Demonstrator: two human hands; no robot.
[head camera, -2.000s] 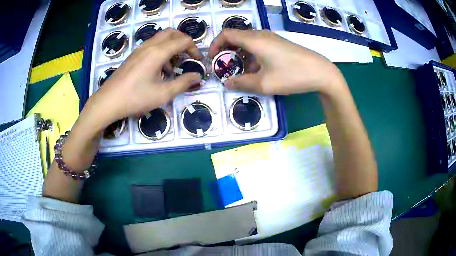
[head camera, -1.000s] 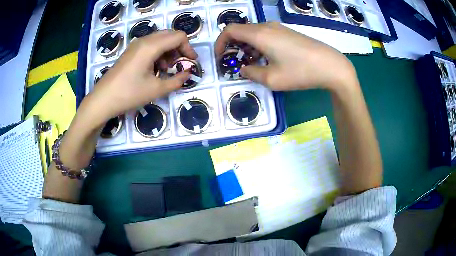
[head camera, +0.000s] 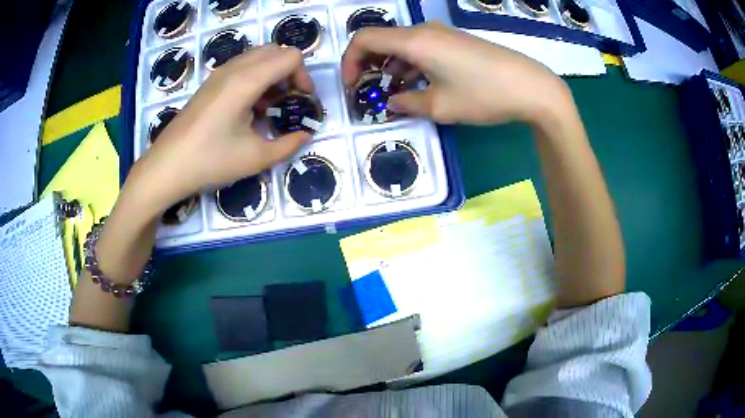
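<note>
My left hand (head camera: 220, 122) holds a round smartwatch unit (head camera: 296, 113) by its rim between thumb and fingers, low over the blister tray (head camera: 331, 219). Its screen is dark with faint text, and white tabs show at its edge. My right hand (head camera: 466, 77) holds a second round smartwatch unit (head camera: 376, 96), dark with a bright blue spot on its screen. Whether either unit touches its pocket is hidden by my fingers. Other dark round units with white tabs sit in the pockets around them, such as the near-row unit (head camera: 312, 183).
A record sheet (head camera: 466, 286) with a blue square (head camera: 373, 297), two black squares (head camera: 295, 311) and a grey-beige strip (head camera: 314, 363) lie nearer me. A clipboard form (head camera: 33, 277) and yellow paper (head camera: 96, 167) are left. Other tray boxes (head camera: 564, 37) stand back right and far right (head camera: 719, 171).
The left unit's screen has gone from reflecting pink to dark with text. The right unit has gone from pinkish to dark with a blue spot. The tray appears slightly higher in view.
</note>
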